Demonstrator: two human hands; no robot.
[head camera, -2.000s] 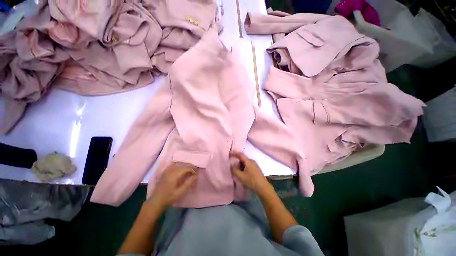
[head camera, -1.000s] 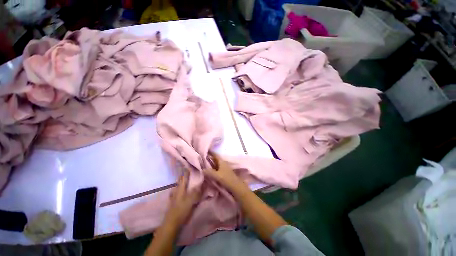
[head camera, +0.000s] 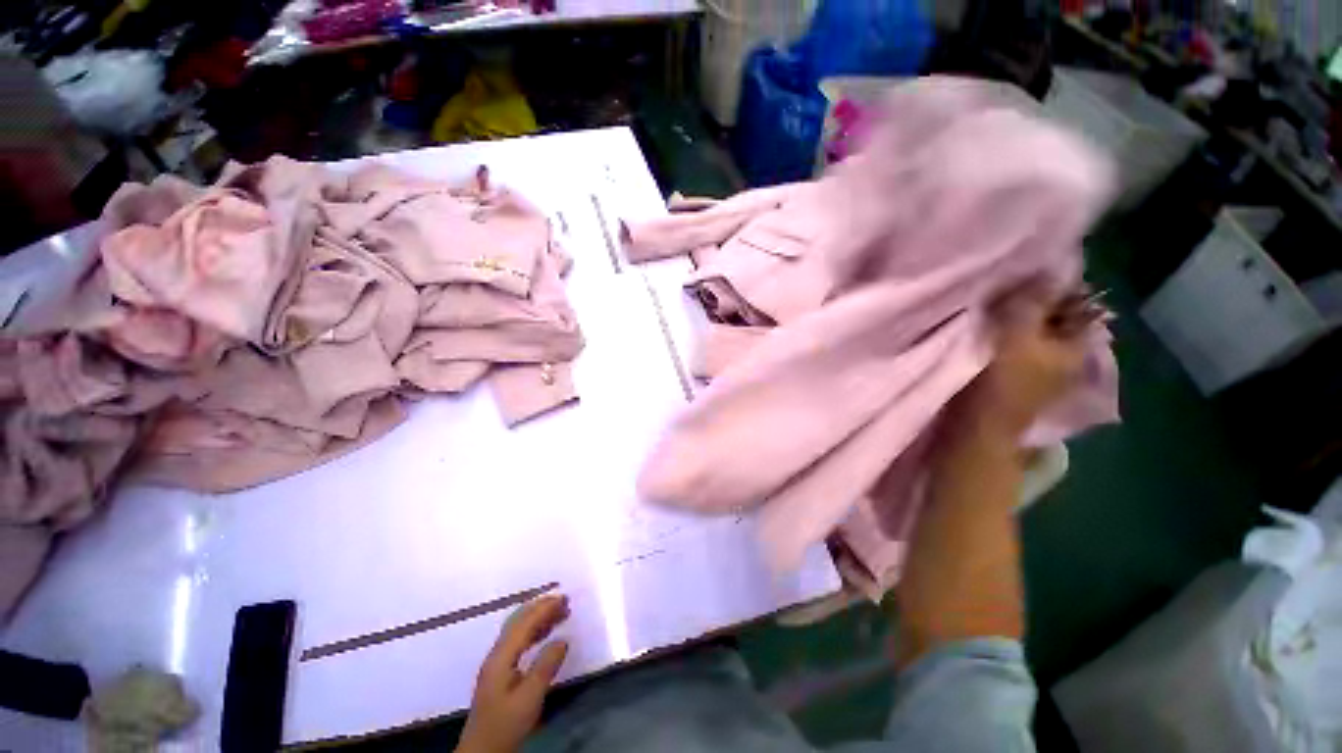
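Observation:
A dusty pink jacket (head camera: 883, 338) hangs blurred in mid-air at the right, over other pink jackets stacked at the table's right side. My right hand (head camera: 1038, 346) is raised at its right end and grips it. A small dark thing shows at the right fingers, too blurred to name. My left hand (head camera: 518, 665) is low at the table's front edge, fingers apart, holding nothing. The stacked jackets (head camera: 758, 250) are partly hidden behind the moving one.
More pink jackets (head camera: 339, 294) lie heaped on the white table (head camera: 442, 500) at the left. A phone (head camera: 259, 677), a crumpled beige lump (head camera: 140, 709) and a black cylinder (head camera: 41, 684) lie front left. White bins (head camera: 1229, 302) stand on the floor at the right.
The jacket has left the front of the table and swung right and up in my right hand. My left hand has let go of it. The view has tilted up.

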